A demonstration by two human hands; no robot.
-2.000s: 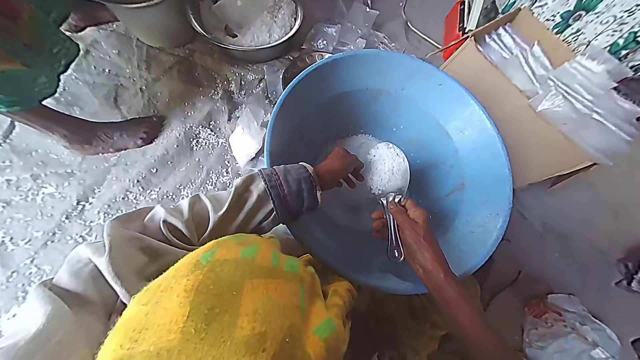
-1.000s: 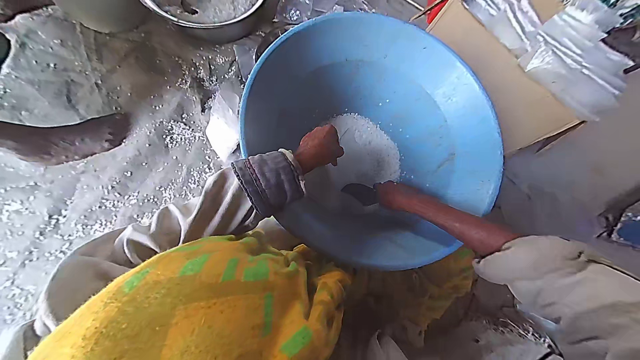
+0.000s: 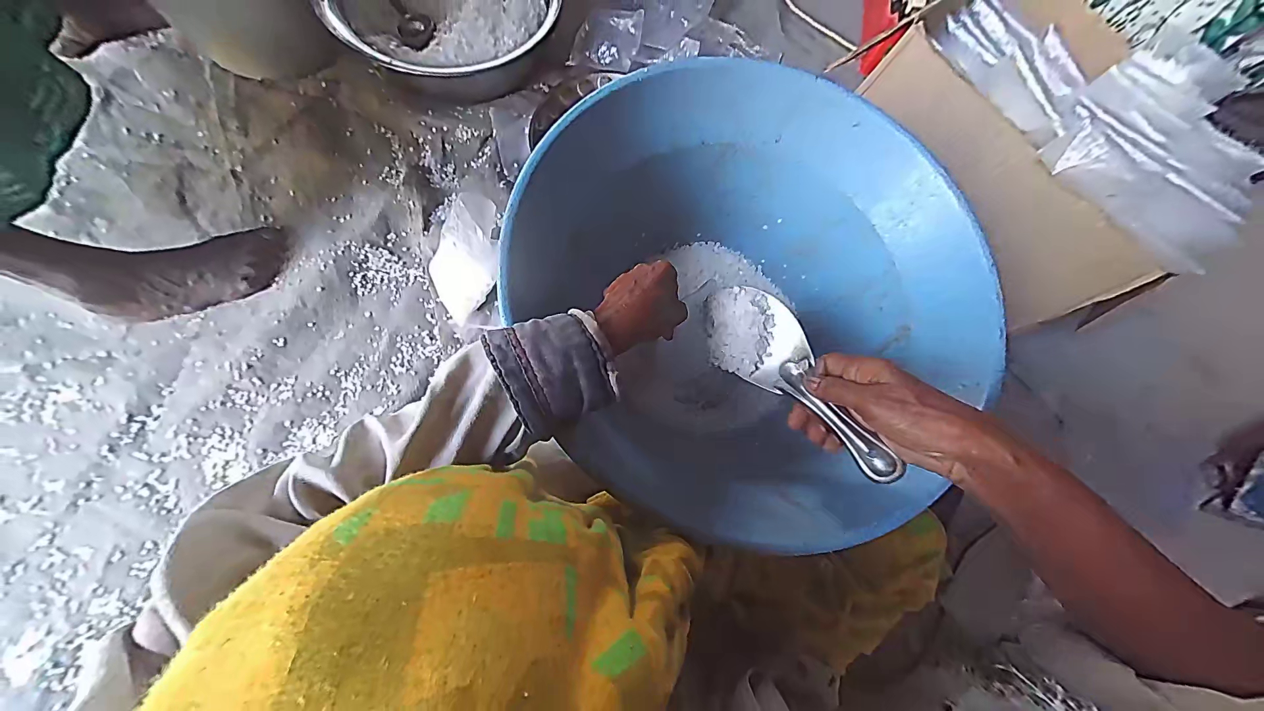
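A wide blue plastic basin [image 3: 790, 148] holds a small heap of white granules [image 3: 713, 265] near its middle. My right hand [image 3: 879, 410] grips the handle of a metal scoop [image 3: 788, 341], whose blade bears white granules above the heap. Left of the scoop, my left hand [image 3: 642, 306] is curled into a loose fist over the basin; its palm side is hidden, so whether it holds anything cannot be seen. A yellow and green cloth [image 3: 434, 592] covers my lap below the basin.
Clear plastic bags [image 3: 1150, 148] lie on an opened cardboard box [image 3: 1037, 207] at the right. A metal bowl [image 3: 469, 71] of white material with a spoon stands at the top. Granules are scattered over the ground sheet [image 3: 247, 365]. Another person's limb [image 3: 148, 272] reaches in at the left.
One second ago the scoop's blade was down at the heap; now it is raised with granules on it. My left hand stays curled beside the heap.
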